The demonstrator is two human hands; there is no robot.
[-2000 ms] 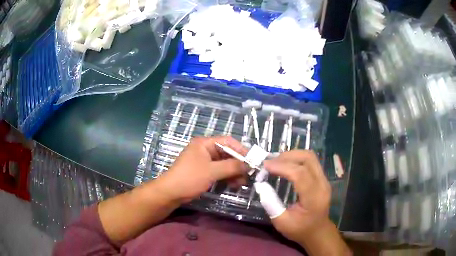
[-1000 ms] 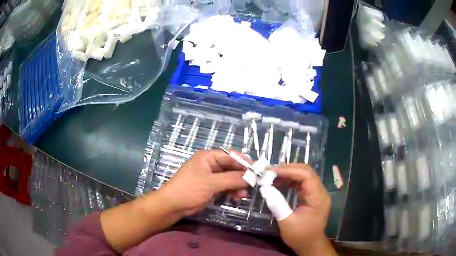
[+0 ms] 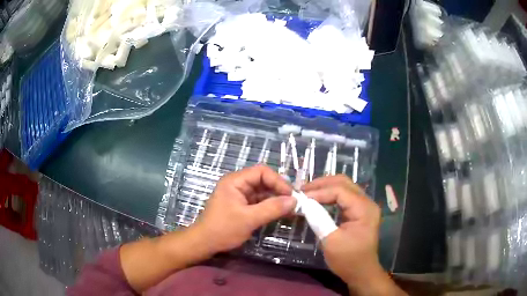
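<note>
My left hand and my right hand meet over the clear blister tray. Their fingertips pinch a small white part between them; fingers mostly hide it. A white wrap covers my right thumb. Slim rods lie in rows in the tray, with white pieces along its upper right edge. Bright white plastic parts are heaped in the blue tray just beyond.
A clear bag of cream plastic pieces lies at upper left, by a blue ribbed tray. Filled blister trays are stacked at right. Two scraps lie right of the clear tray. A red stool is at lower left.
The slim rod that stuck out to the upper left between my hands no longer shows there. My fingertips have closed together, covering most of the white part.
</note>
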